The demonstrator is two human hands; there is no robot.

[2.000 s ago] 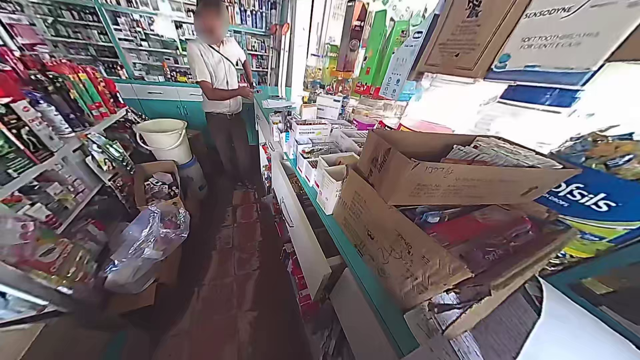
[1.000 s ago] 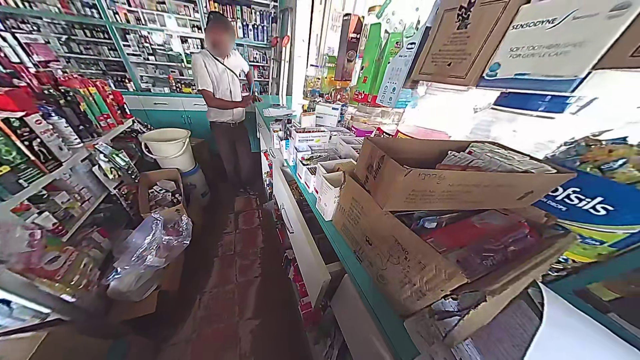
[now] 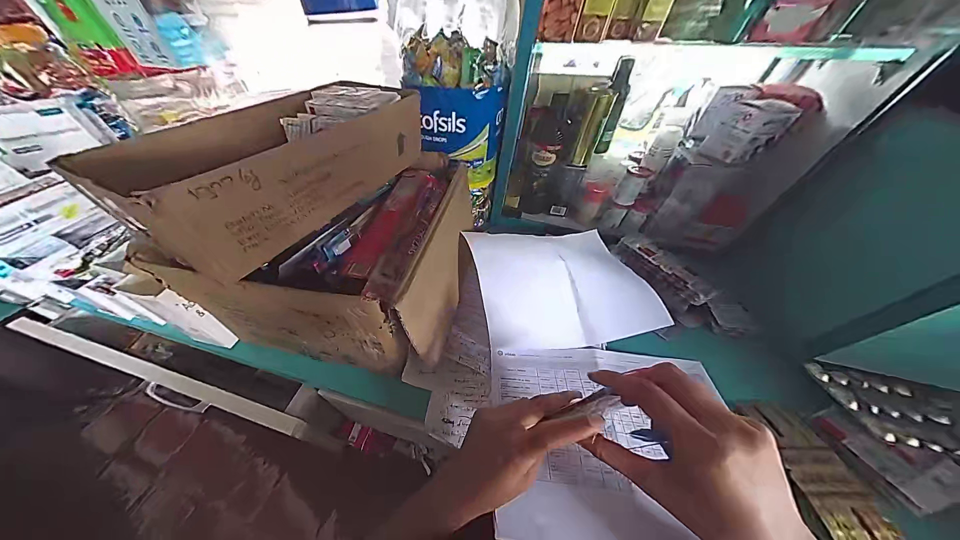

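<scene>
Both hands are over a printed form with a table (image 3: 532,382) that lies on the green counter. My left hand (image 3: 517,442) pinches a small, thin, dark item (image 3: 585,406) between thumb and fingers; its kind is too blurred to tell. My right hand (image 3: 675,435) touches the far end of that item with its fingertips. Something dark and slim, perhaps a pen (image 3: 646,436), shows under the right fingers. Beyond the form a blank white sheet (image 3: 562,289) with a crease is folded up. Handwritten papers (image 3: 454,397) stick out at the form's left edge.
Two stacked cardboard boxes (image 3: 300,315) holding packets stand left of the papers. Behind is a glass display case (image 3: 517,150) with bottles. Blister packs (image 3: 885,405) lie at the right. A drawer (image 3: 150,375) stands out below the counter at the left.
The view has swung far to the right and down to the counter. Both hands, absent from the earlier frames, are now in view with the small item. The person by the shelves is out of view.
</scene>
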